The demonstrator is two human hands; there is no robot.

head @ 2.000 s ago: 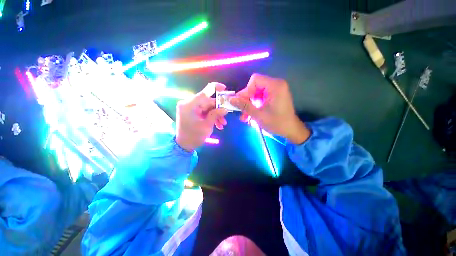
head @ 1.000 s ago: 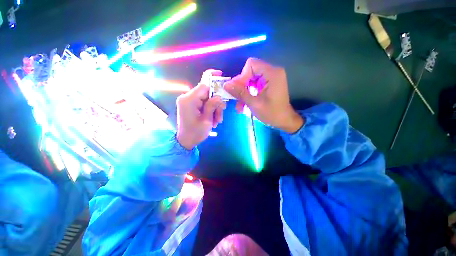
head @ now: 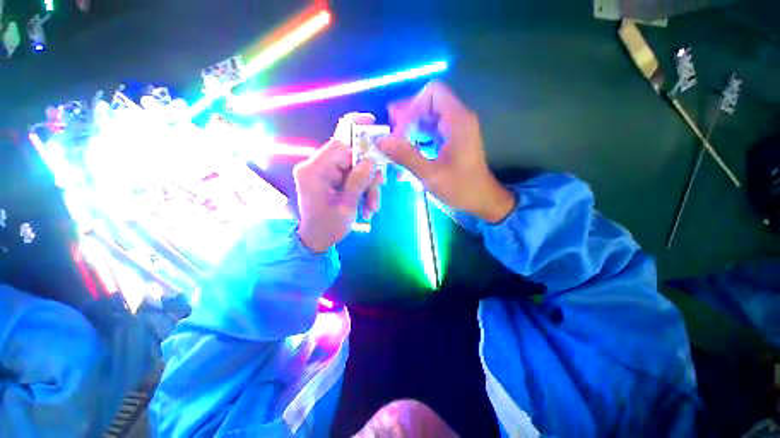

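Note:
My left hand (head: pixel 329 188) holds a small white square piece (head: pixel 369 144) upright between thumb and fingertips, in front of my chest. My right hand (head: pixel 453 158) is bent beside it, its thumb tip at the right edge of the white piece. Blue light glows between the right fingers; what they hold there is hidden. A lit LED strip (head: pixel 427 235), green and cyan, hangs or lies below my right hand, its upper end hidden by the hand. A small lit end shows just below my left hand.
A large overexposed pile of lit strips (head: pixel 162 184) lies by my left forearm, with two strips (head: pixel 376 82) pointing right from it. At right are a wooden-handled tool (head: pixel 641 53), thin rods and a grey bracket. Another person's blue sleeve (head: pixel 43 351) is at far left.
The right fingers have lifted and opened somewhat from the white piece, the thumb still near it. The right-hand glow went from pink to blue, and the strips' colours changed. The view shifted slightly.

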